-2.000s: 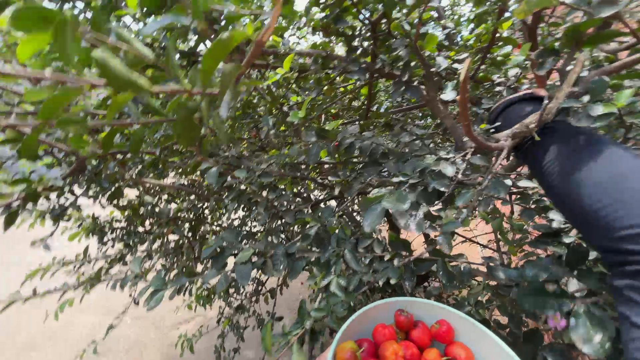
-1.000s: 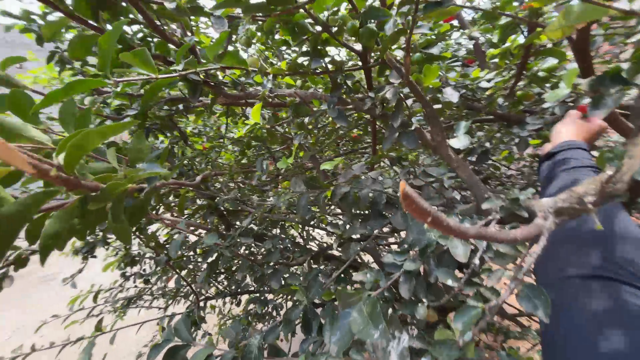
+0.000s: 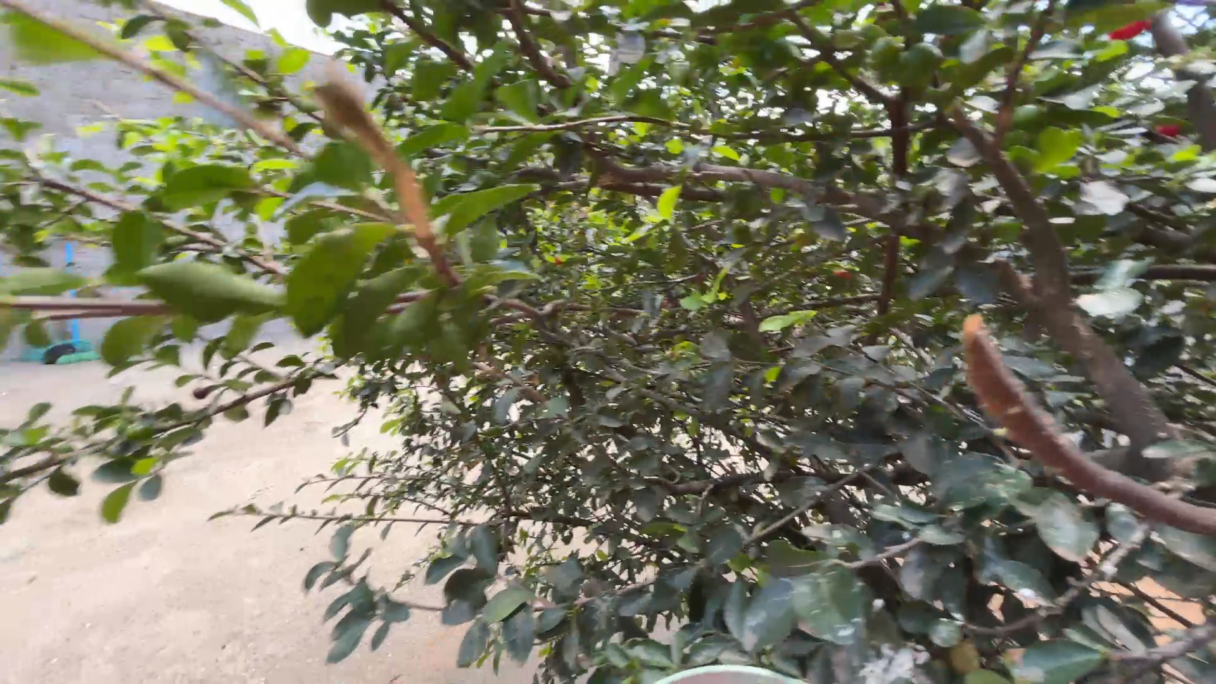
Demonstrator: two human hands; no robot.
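Note:
Neither my left hand nor my right hand shows in the head view. A leafy fruit bush fills most of it. At the upper right a red fruit (image 3: 1130, 30) hangs among the leaves, and another red fruit (image 3: 1168, 129) is a little below it. Only the rim of a pale bowl (image 3: 730, 674) shows at the bottom edge; what lies inside it is hidden.
A cut branch stub (image 3: 1026, 418) curves up at the right, and a blurred cut stub (image 3: 380, 157) is close at the upper left. A thick branch (image 3: 1073, 313) slants down at right. Pale ground (image 3: 171, 551) and a grey block wall (image 3: 180, 90) lie at left.
A hand at a red fruit and its dark sleeve, at the right one second ago, are out of view. The bowl of red fruit, seen two seconds ago, shows only its rim. The view has shifted.

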